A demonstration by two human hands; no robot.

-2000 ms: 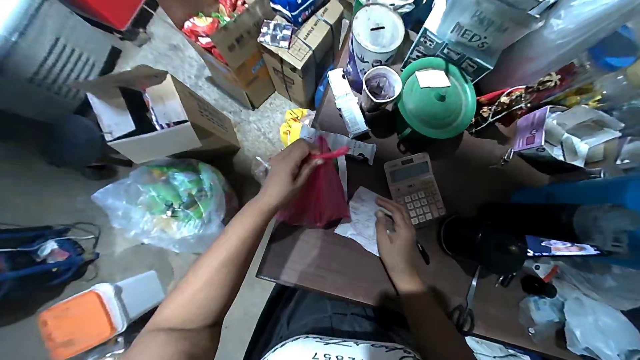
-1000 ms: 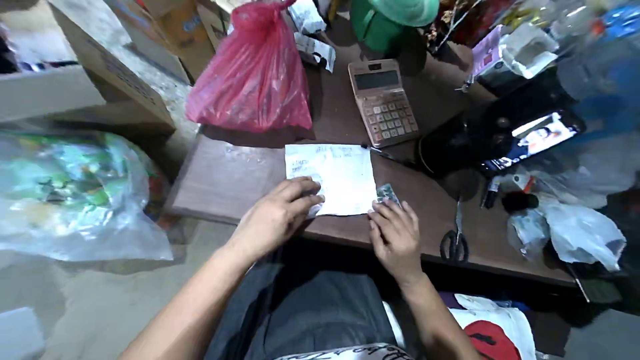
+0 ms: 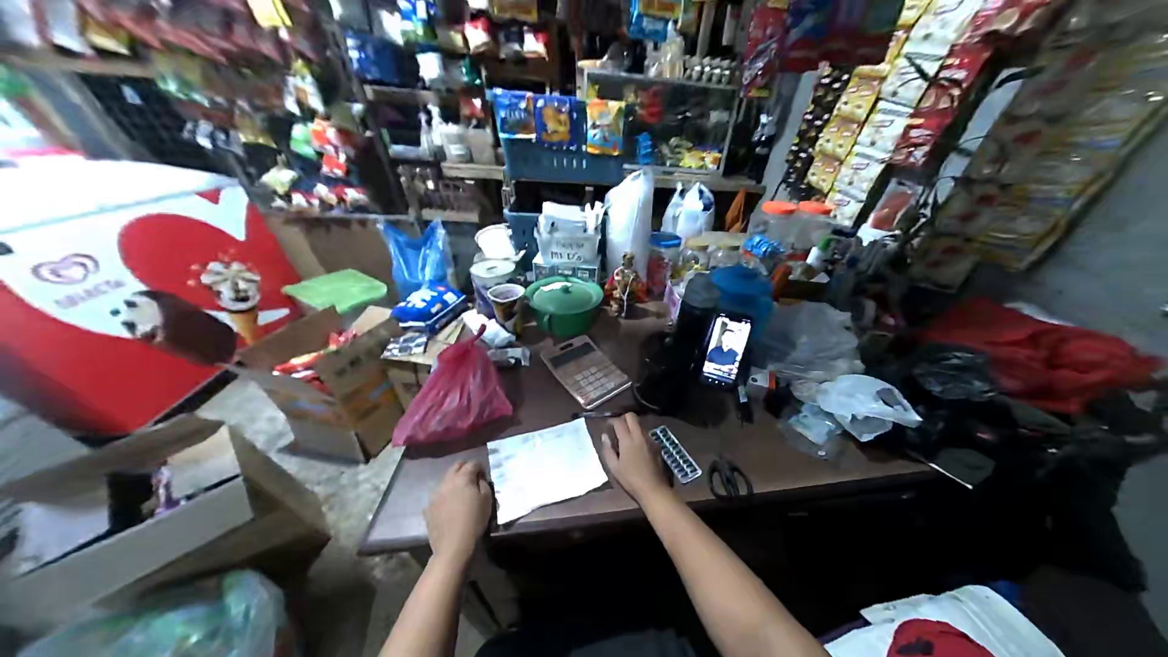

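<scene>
A sheet of paper with writing (image 3: 545,467) lies flat on the dark desk. My left hand (image 3: 459,509) rests at the desk edge by the paper's left side, its fingers curled; whether it pinches the edge I cannot tell. At the paper's right side, my right hand (image 3: 634,459) lies on the desk with fingers apart, holding nothing. Just right of it is a blister pack of tablets (image 3: 676,454), then black-handled scissors (image 3: 730,478). A pen (image 3: 601,414) lies above the paper, below a calculator (image 3: 586,371). A tied pink plastic bag (image 3: 459,392) sits at the upper left.
A lit phone (image 3: 726,349) leans upright beside a black container. Behind stand a green lidded pot (image 3: 564,304) and a cup (image 3: 505,306). A clear plastic bag (image 3: 867,404) lies at the right. Open cardboard boxes (image 3: 333,392) stand on the floor at the left.
Two seconds ago my left hand held the pink bag; it is now away from it, beside the paper. The blister pack, by my right fingertips one second ago, now lies right of that hand. The view has lifted.
</scene>
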